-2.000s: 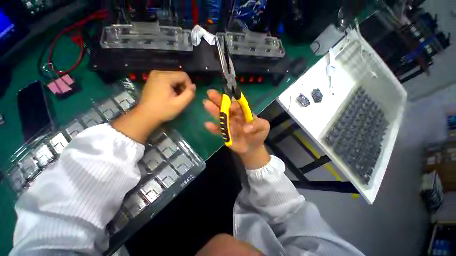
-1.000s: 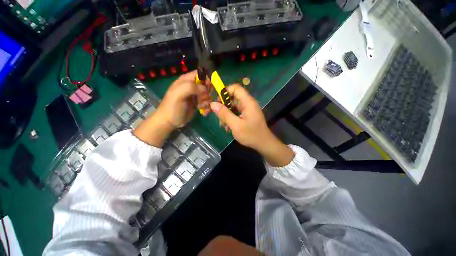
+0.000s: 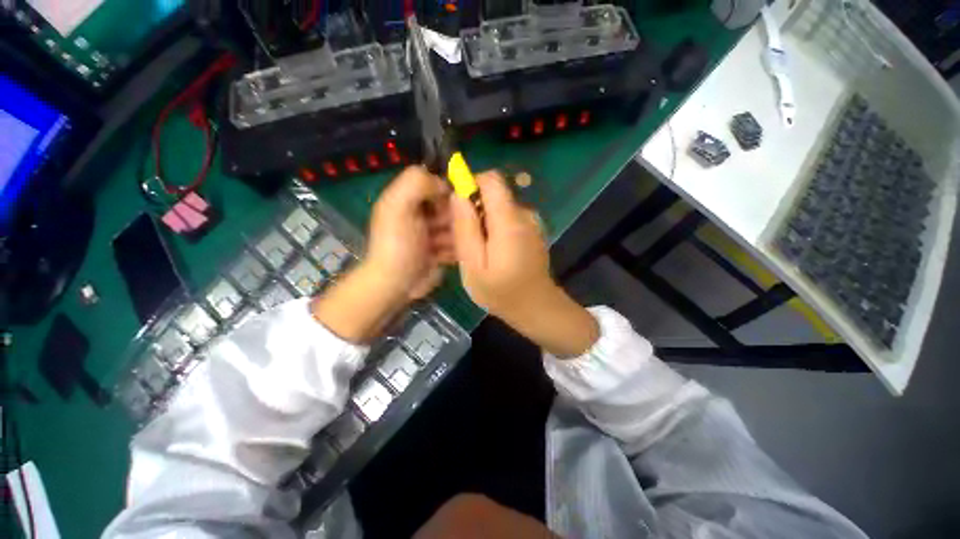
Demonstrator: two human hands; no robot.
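Note:
The pliers (image 3: 461, 177) with yellow-and-black handles point away from me, their long dark jaws over the front of the test fixture (image 3: 316, 143). My right hand (image 3: 507, 251) is closed around a handle. My left hand (image 3: 405, 234) is blurred and curled against the handle side of the pliers; whether it grips them or a small part is hidden by the fingers. The clear blister tray (image 3: 416, 371) with pale square modules lies under my left forearm. Two clear blocks (image 3: 550, 42) sit on the fixture, with crumpled white material (image 3: 444, 44) between them.
A white stand (image 3: 726, 200) at right bears two loose dark modules (image 3: 708, 148), a white strap-like item (image 3: 778, 74) and a tray of dark modules (image 3: 858, 226). A phone (image 3: 148, 265), pink piece (image 3: 187, 214), red leads (image 3: 160, 126) and black paddle-shaped item (image 3: 70, 356) lie at left.
My left hand has come from the fixture's front to the pliers. My right hand, earlier open beneath them, has closed on a handle. The view has shifted, and the left hand moved slightly since one second ago.

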